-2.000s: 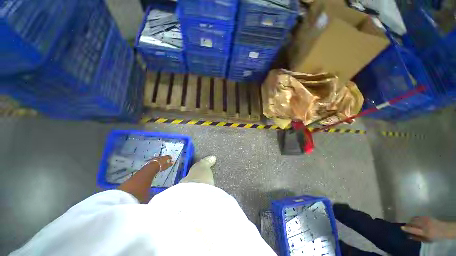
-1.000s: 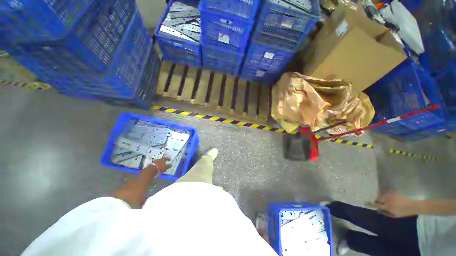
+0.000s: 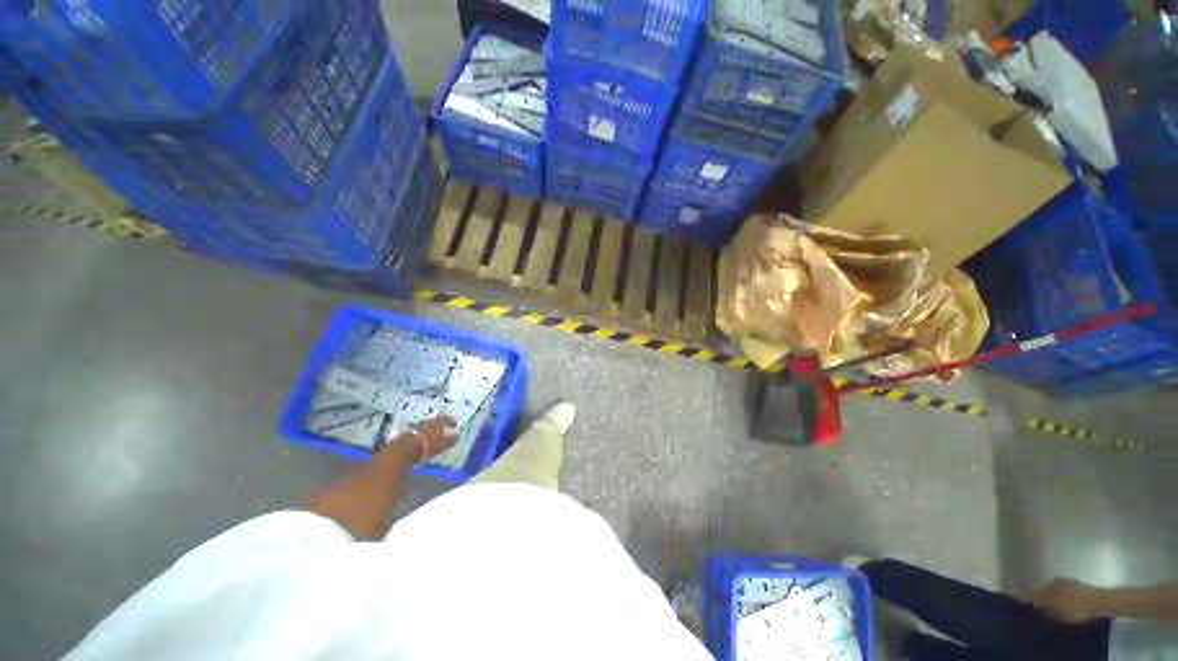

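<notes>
A blue crate (image 3: 295, 411) stands on the floor at the left, filled with flat silver-grey metal plates (image 3: 403, 366) with dark holes. My left hand (image 3: 426, 439) is over the plates near the crate's front right part. Its fingers point down to the right; whether they grip a plate cannot be told. A second blue crate (image 3: 718, 607) with similar plates is at the bottom right, cut off by the edge. Only a sliver of skin, likely my right hand (image 3: 692, 628), shows beside it; the rest is hidden by my white clothing or cut off.
Blue crate stacks (image 3: 246, 142) stand at the left and on a wooden pallet (image 3: 568, 265) ahead. Yellow-black tape (image 3: 568, 325) runs before it. A cardboard box (image 3: 930, 168), crumpled brown paper (image 3: 807, 291) and a red-black dustpan (image 3: 791, 406) are right. A person's hand (image 3: 1066, 598) and dark-trousered legs are lower right.
The view has shifted, with the crates ahead moving right in the picture. My left hand remains over the left crate's plates. The other person's hand has moved lower and further right in view.
</notes>
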